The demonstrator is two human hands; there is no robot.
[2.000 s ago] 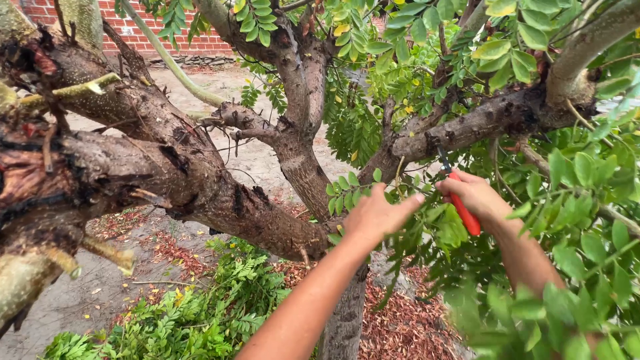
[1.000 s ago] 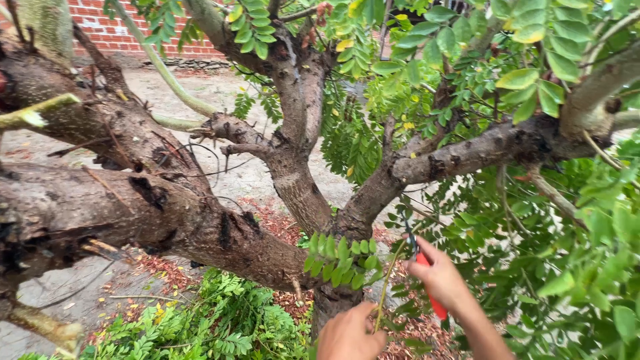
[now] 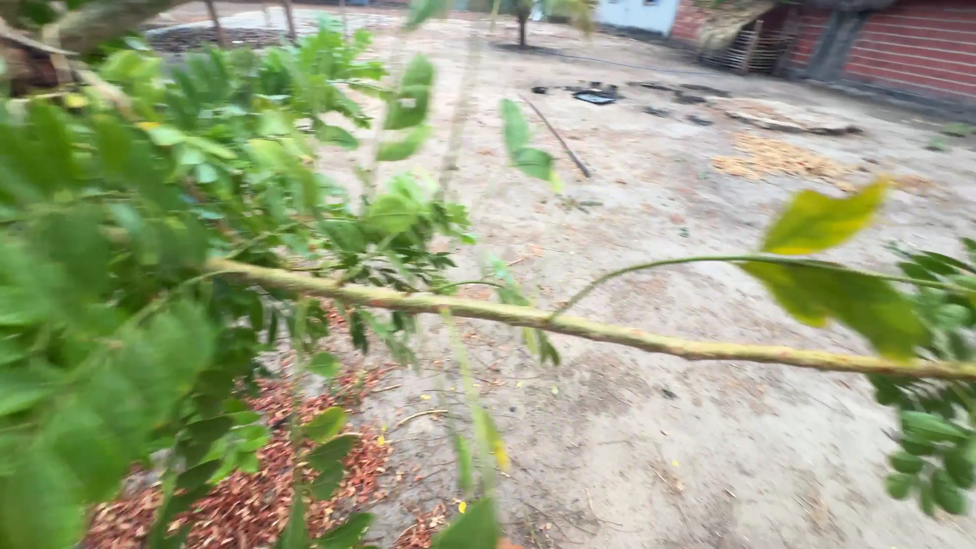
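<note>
Neither of my hands shows in the head view now, and the red-handled pruning shears are out of sight too. A thin green-brown branch (image 3: 610,332) runs across the middle of the view, from the leaves at left to the right edge. From it a slender stalk (image 3: 656,263) curves up to the right, beside a yellow-green leaf (image 3: 827,221). Dense green foliage (image 3: 107,305), blurred in part, fills the left side. More small leaves (image 3: 938,457) hang at the right edge.
Dry reddish leaves (image 3: 252,488) lie on the sandy ground (image 3: 648,450) at lower left. Farther off are a stick (image 3: 560,137), a pile of tan chips (image 3: 785,156), dark scraps (image 3: 595,95) and a brick wall (image 3: 915,53). A thick limb (image 3: 107,23) crosses the upper left corner.
The view has swung far away from the tree's trunk. Both hands and the red-handled shears, visible in the earlier frames, have left the view.
</note>
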